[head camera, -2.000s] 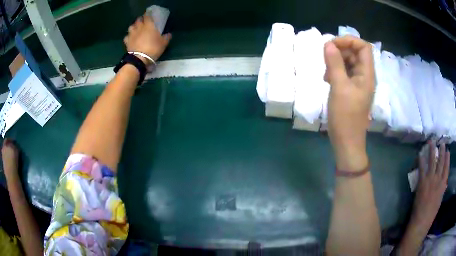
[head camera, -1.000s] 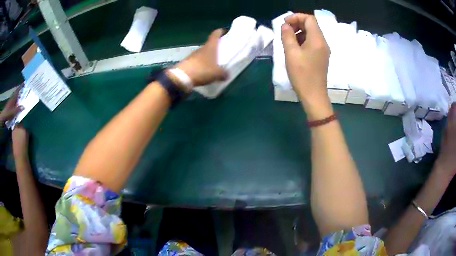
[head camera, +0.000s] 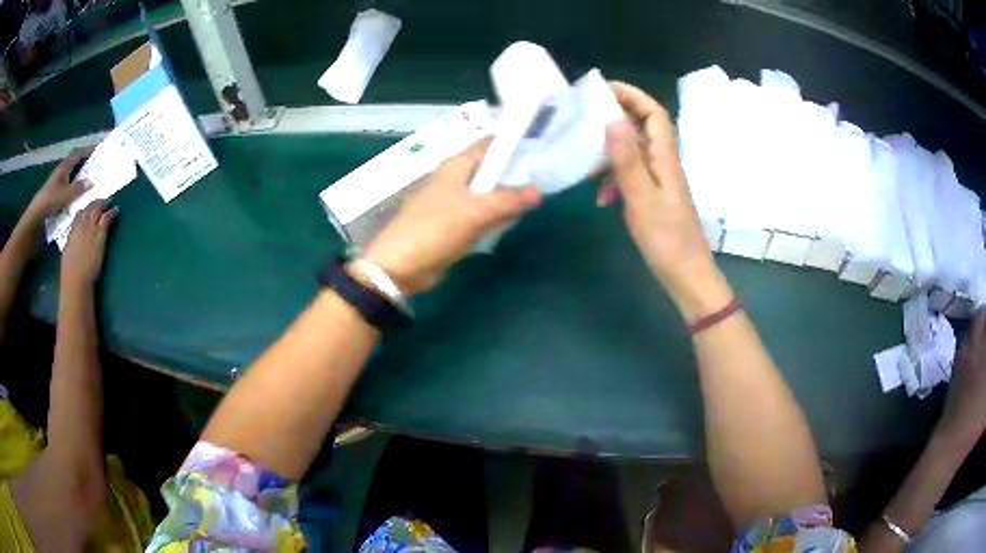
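A glossy white handheld device (head camera: 517, 135) with a small dark window is held up near the middle, with a soft white sleeve (head camera: 578, 135) against its right side. My left hand (head camera: 438, 221) is closed on the device's lower end, its thumb and fingers partly hiding it. My right hand (head camera: 662, 200) pinches the sleeve's right edge. A long white carton (head camera: 405, 171) with a green mark lies slanted behind my left hand, which hides its lower part. Whether my left hand also grips the carton cannot be told.
A row of cartons with white sleeves (head camera: 800, 162) stands at right, small white slips (head camera: 919, 351) below it. A spare sleeve (head camera: 362, 54) lies beyond the pale rail (head camera: 314, 119). An open blue and white carton (head camera: 168, 135), an upright post (head camera: 227, 65) and a neighbour's hands are at left.
My left hand has gone from the far strip to the middle and taken hold of white pieces. The device's dark window now shows. My right hand has moved from the row onto the sleeve.
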